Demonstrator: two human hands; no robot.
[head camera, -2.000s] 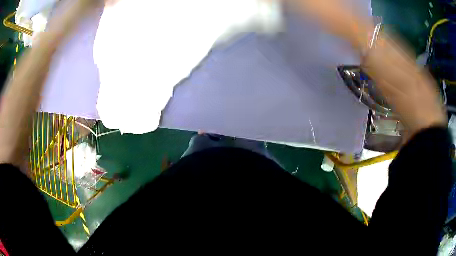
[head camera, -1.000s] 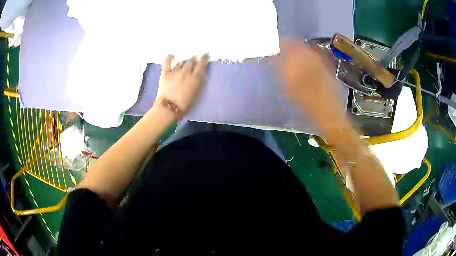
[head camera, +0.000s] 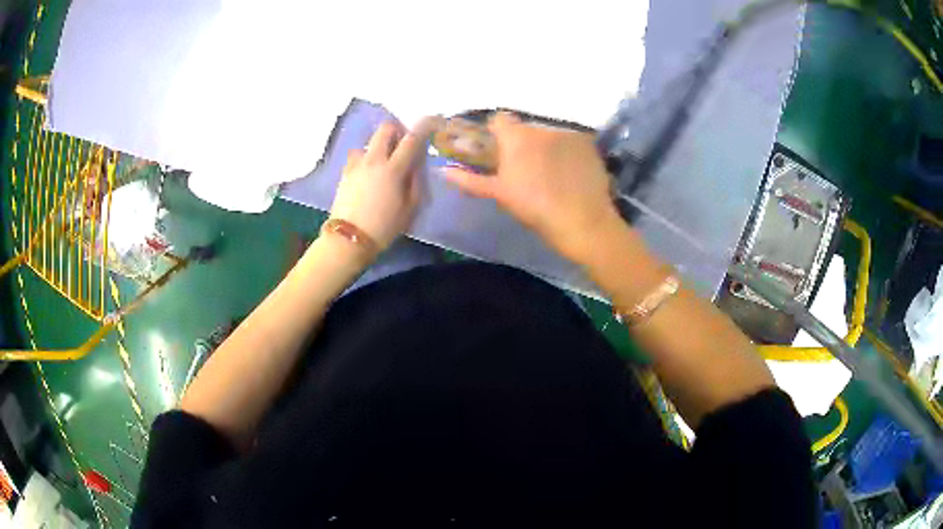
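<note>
A large bright white garment piece (head camera: 445, 57) lies over the lilac pressing table (head camera: 713, 155), overexposed, with part hanging over the near edge at the left. My right hand (head camera: 553, 176) is closed around the wooden handle of the steam iron (head camera: 467, 143), at the near edge of the cloth. The hand and the cloth hide most of the iron. My left hand (head camera: 381, 186) is just left of the iron, with its fingertips at the cloth's near edge. Whether they pinch the cloth is hard to tell.
The metal iron rest (head camera: 791, 222) is at the table's right edge, with no iron on it. A dark blurred hose runs from the iron to the upper right. A yellow wire cart (head camera: 72, 222) with white items stands at the left. A yellow frame (head camera: 860, 279) with white cloth stands at the right.
My right hand has taken the iron off its rest and brought it left to the cloth's near edge. My left hand has stayed near that edge. The view has shifted.
</note>
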